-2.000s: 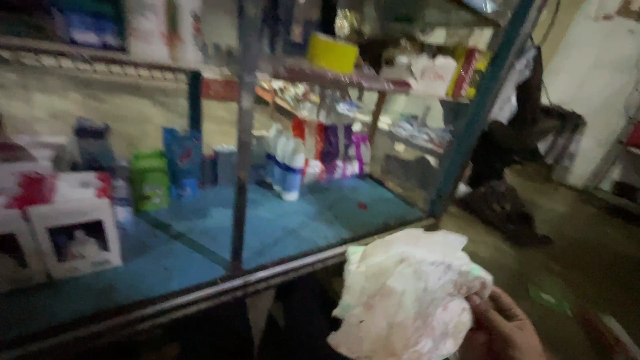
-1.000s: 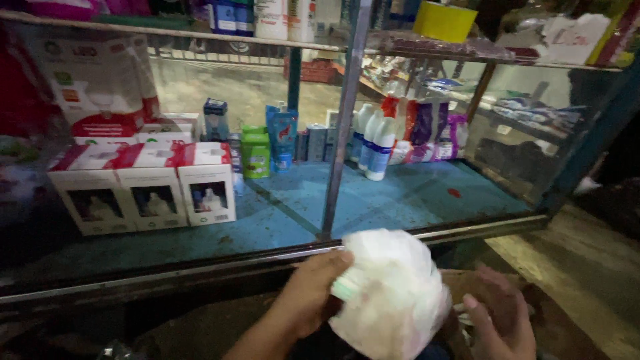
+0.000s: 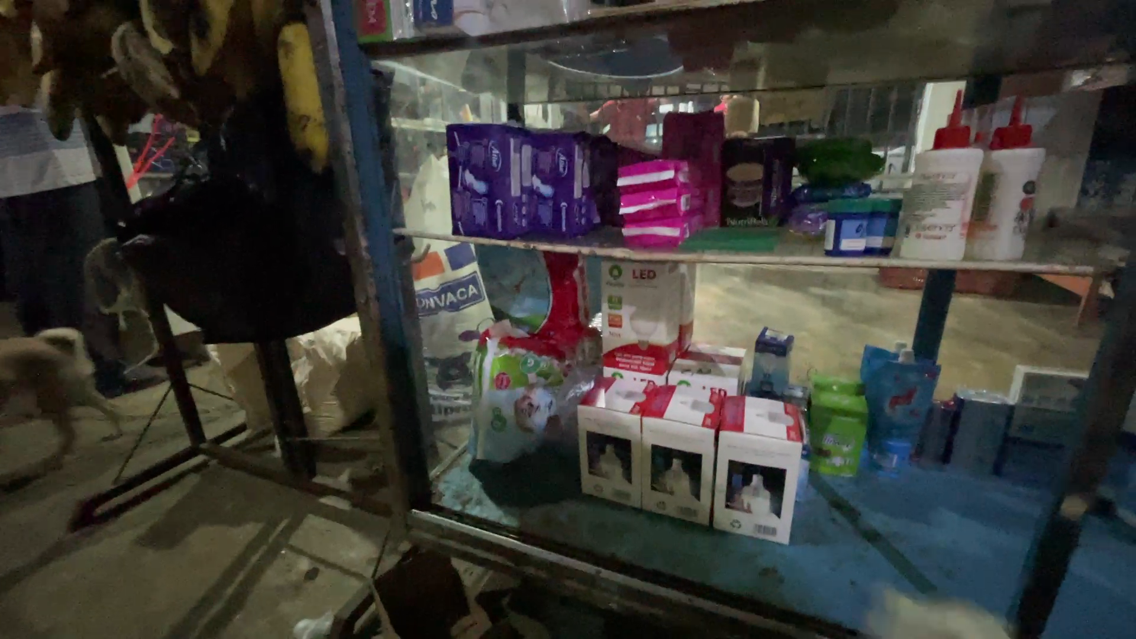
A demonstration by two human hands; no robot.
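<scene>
Neither my left hand nor my right hand shows. A blurred pale thing (image 3: 932, 614) pokes in at the bottom edge, right of centre; whether a hand holds it cannot be seen. Above and behind it, on the blue bottom shelf of a glass display case, stand white and red LED bulb boxes (image 3: 679, 457), a green pouch (image 3: 838, 430) and a blue spouted pouch (image 3: 898, 390). A plastic-wrapped pack (image 3: 515, 395) leans at their left. On the glass shelf above are purple packs (image 3: 519, 182), pink packs (image 3: 655, 202) and white bottles with red nozzle caps (image 3: 942, 200).
The case's blue metal post (image 3: 377, 266) rises left of centre. Bananas (image 3: 303, 98) and a black bag (image 3: 235, 257) hang by a metal frame (image 3: 288, 470) at the left. An animal, likely a dog (image 3: 44, 382), and a partly seen person (image 3: 44, 204) are at the far left.
The view has swung far to the left along the case. Both hands, one of them holding a crumpled pale bag one second ago, are out of view now.
</scene>
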